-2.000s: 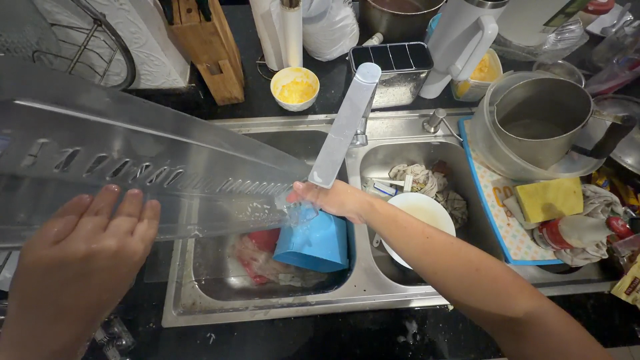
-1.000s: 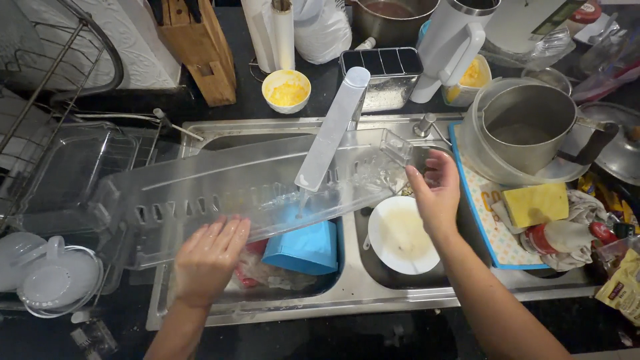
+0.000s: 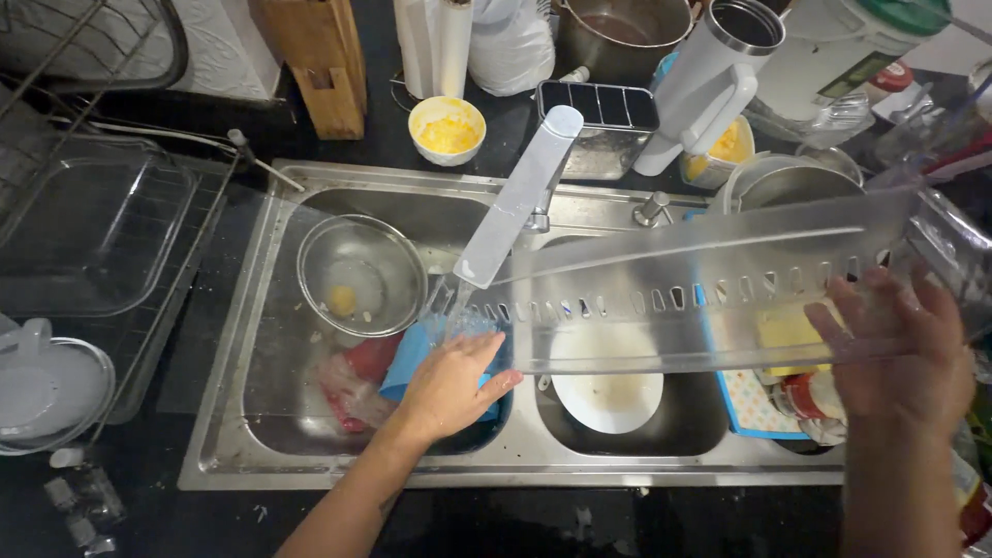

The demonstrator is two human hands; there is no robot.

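A long clear plastic bin (image 3: 666, 310) with a row of slots slants across the double sink, rising toward the right. My right hand (image 3: 899, 333) grips its right end, fingers seen through the plastic. Below the grey faucet (image 3: 519, 201), running water falls on the fingers of my left hand (image 3: 457, 380), which is spread with the thumb apart at the bin's left part; whether it presses on the plastic is unclear. A blue plastic container (image 3: 407, 356) lies behind that hand in the left basin, beside a red and clear plastic bag (image 3: 353, 387).
A clear round bowl (image 3: 362, 275) stands in the left basin and a white bowl (image 3: 608, 387) in the right. Behind are a small bowl of yellow food (image 3: 447, 130), a metal caddy (image 3: 608, 147) and a white tumbler (image 3: 709, 85). A wire rack (image 3: 186, 256) stands left.
The bin and my right hand have moved right. My left hand has shifted from the bin's lower edge to the water stream. The round bowl in the left basin has come into plain view.
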